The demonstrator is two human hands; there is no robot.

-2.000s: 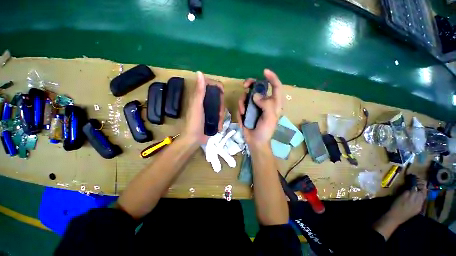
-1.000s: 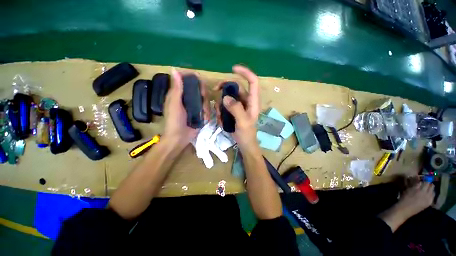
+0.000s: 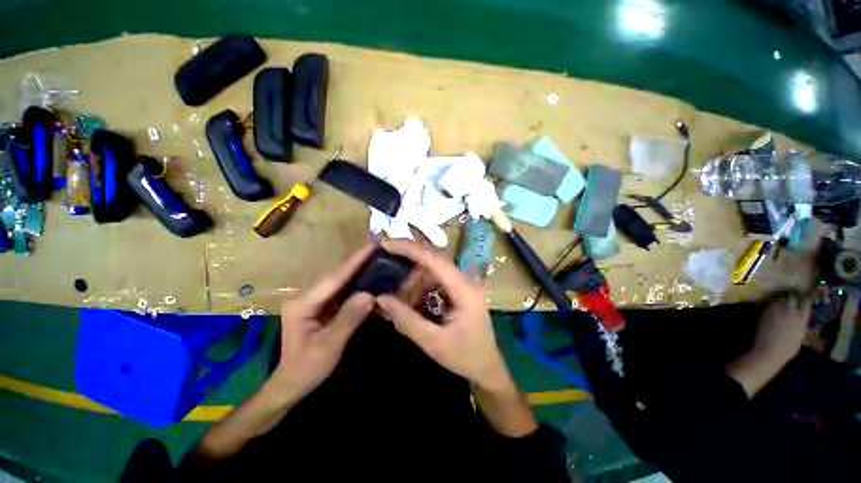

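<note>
My left hand [image 3: 326, 325] and my right hand [image 3: 448, 321] hold a black plastic housing [image 3: 385, 274] between them at the bench's front edge. The thumbs are on its near side and the fingers partly cover it. Another black shell piece [image 3: 361, 187] lies beyond it on the cardboard, against the white gloves [image 3: 420, 189]. A yellow and black screwdriver [image 3: 285, 208] lies left of that piece, its shaft pointing away.
Black housings [image 3: 273, 113] and opened units with blue cells [image 3: 111, 176] lie left. Sanding pads [image 3: 597, 201], a long black-handled tool [image 3: 536, 259] and a red-black tool [image 3: 598, 294] lie right. Another person's hand [image 3: 782, 330] is far right. A blue stool [image 3: 142, 363] stands below.
My hands have come together and moved down towards the bench's front edge, now both on one housing. The piece from my left hand now lies by the gloves. The view has shifted.
</note>
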